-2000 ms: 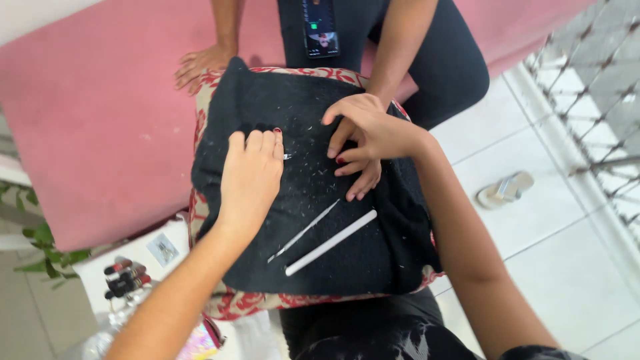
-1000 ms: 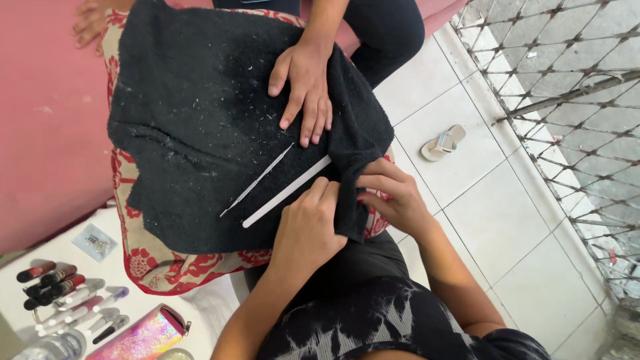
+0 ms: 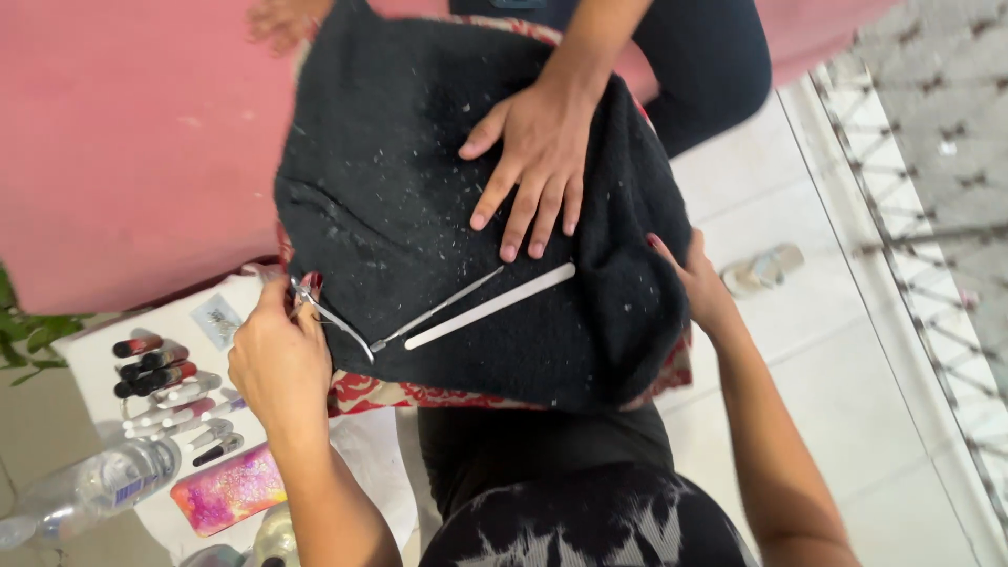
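My left hand (image 3: 283,346) holds a metal cuticle nipper (image 3: 335,317) at the near left corner of a black towel (image 3: 370,213). The towel lies over a red and cream patterned cushion (image 3: 378,391) and carries many pale flecks. A metal cuticle pusher (image 3: 441,307) and a white nail file (image 3: 492,305) lie on it, their left ends close to the nipper. At the towel's right edge is my right hand (image 3: 697,283), fingers against the cloth; whether it grips the cloth cannot be told. Another person's hand (image 3: 543,157) rests palm down on the towel.
At lower left a white-covered surface (image 3: 102,346) bears several nail polish bottles (image 3: 161,378), a small clear packet (image 3: 216,319), a shiny pink pouch (image 3: 232,488) and a plastic bottle (image 3: 118,476). A sandal (image 3: 764,270) lies on the tiled floor beside a metal lattice (image 3: 906,157).
My left hand has moved left from beside the file and now holds the nipper. My right hand has left the bunched near right corner of the towel, which now lies flatter.
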